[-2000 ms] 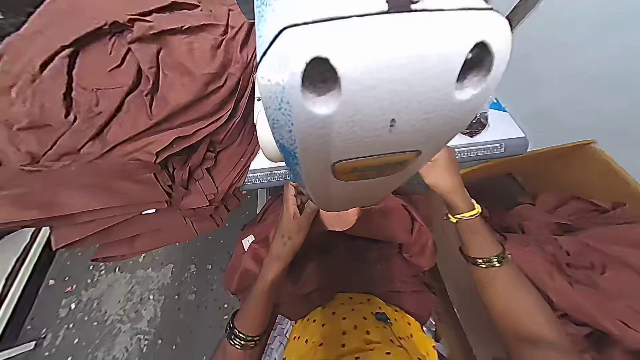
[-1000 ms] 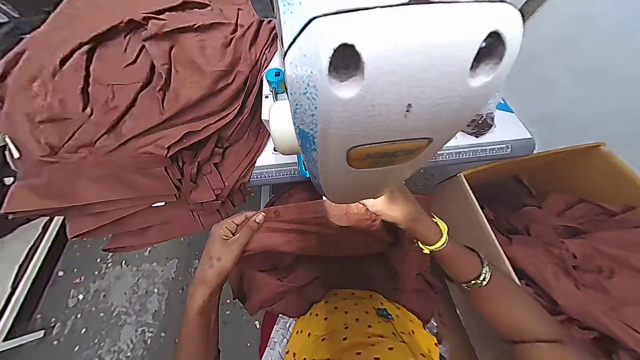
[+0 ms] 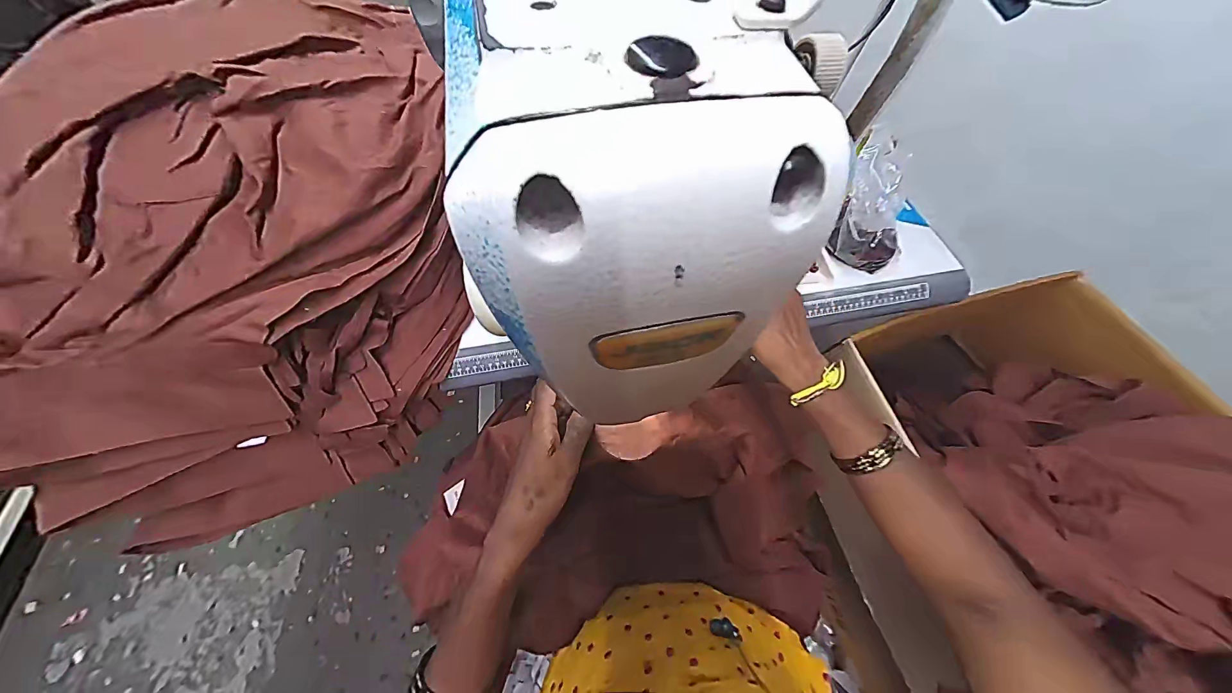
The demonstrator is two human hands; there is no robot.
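Observation:
The white head of a sewing machine [image 3: 635, 260] fills the upper middle and hides the needle area. A brown fabric garment [image 3: 664, 520] hangs below it across my lap, with a small white tag on its left part. My left hand [image 3: 547, 452] is at the garment's upper left edge beside the machine head, its fingertips partly hidden, and appears to pinch the cloth. My right hand [image 3: 787, 337] reaches behind the right side of the machine head, near the bed edge; its fingers are hidden, so its hold cannot be told.
A big pile of brown fabric pieces [image 3: 221, 241] lies at the left. On the right stands a cardboard box [image 3: 1107, 308] holding more brown cloth. A clear plastic bag [image 3: 871, 212] rests on the machine table, which has a ruler strip [image 3: 866, 300]. A metal pole rises behind.
My left hand has moved from the stretched cloth edge up to the machine head. My right hand has gone up behind the head's right side. The view has shifted.

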